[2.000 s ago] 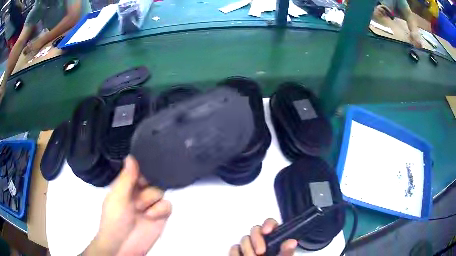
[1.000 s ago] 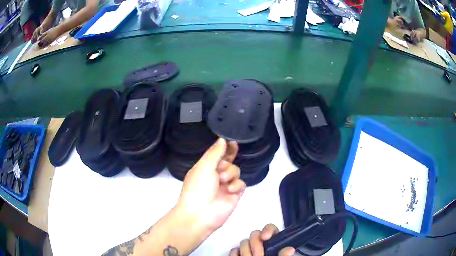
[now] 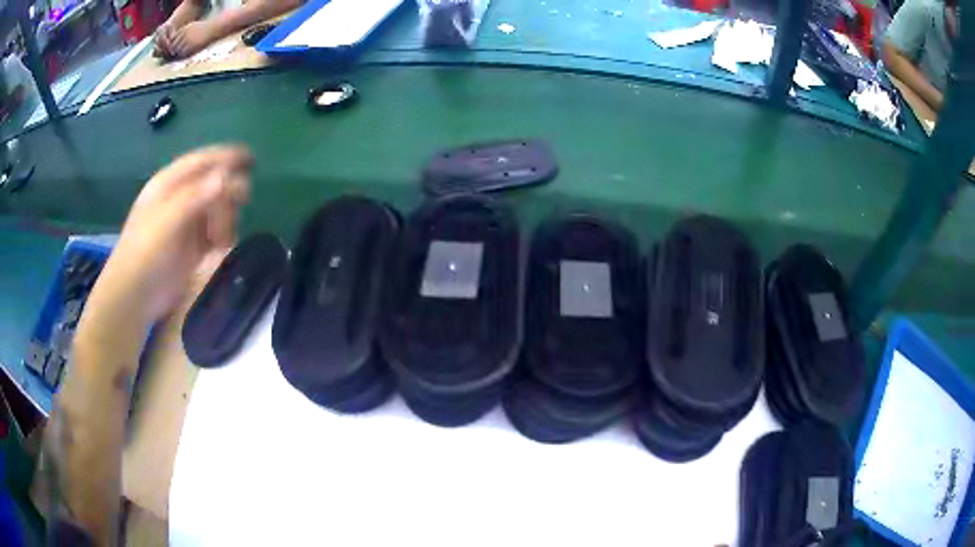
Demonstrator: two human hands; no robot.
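My left hand point(image 3: 192, 224) is raised at the left, blurred, between the plate tray and the belt. No thing shows in it, but the blur hides its grip. My right hand is out of the picture below. The dark tip of the driver point(image 3: 815, 536) just shows at the bottom edge, over a stack of bases with a grey plate point(image 3: 823, 500). Black oval bases stand in stacks along the white sheet. One stack point(image 3: 703, 321) has its smooth side up. Two middle stacks show grey square plates point(image 3: 452, 269) on top.
The plate tray point(image 3: 53, 310) is at the left, partly behind my arm. A single base point(image 3: 492, 167) lies on the green belt point(image 3: 599, 139). The screw tray point(image 3: 909, 438) is at the right, cut off. Across the belt are another person's hands point(image 3: 192, 37) and a green post point(image 3: 909, 224).
My left hand let go of the base on a stack and moved far left. The view shifted right to left across the bench, so the stacks appear further right and my right hand left the picture.
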